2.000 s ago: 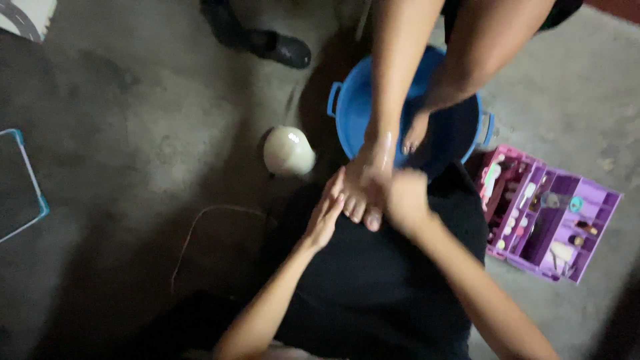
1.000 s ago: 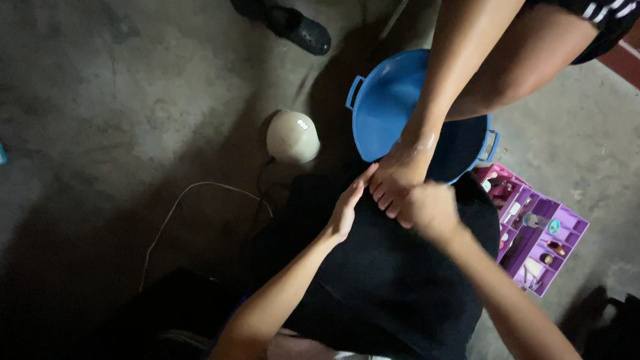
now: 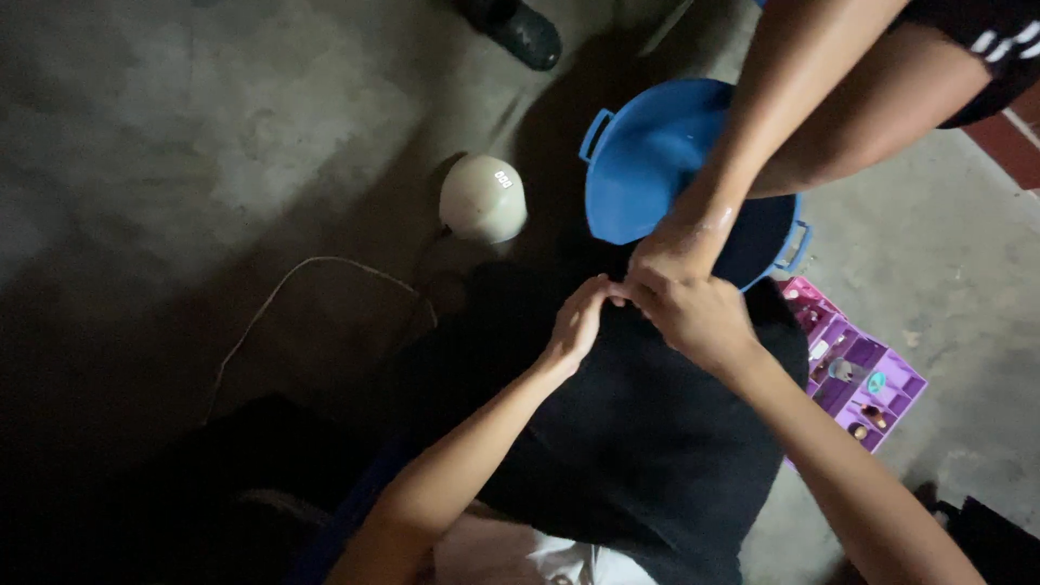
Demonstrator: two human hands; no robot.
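Observation:
Another person's bare foot (image 3: 682, 241) reaches in from the upper right, with a wet, whitish patch at the ankle, over a black cloth (image 3: 650, 431) on my lap. My right hand (image 3: 703, 317) lies across the front of the foot and hides most of its toes; its fingers are curled, and how firmly they hold cannot be told. My left hand (image 3: 578, 325) is at the toe end, its fingertips meeting the tips of a toe or of my right fingers; which one is unclear. Behind the foot stands a blue plastic tub (image 3: 642, 162) with side handles.
A rounded white device (image 3: 483, 199) with lit marks stands on the concrete floor, left of the tub. A thin cable (image 3: 268, 305) curves across the floor. At the right is a purple and pink compartment box (image 3: 894, 382) with small items. A dark shoe (image 3: 528, 36) is at the top.
My right hand has moved further over the toes and the front of the foot. My left hand, which lay alongside the foot, now has its fingertips at the toe end.

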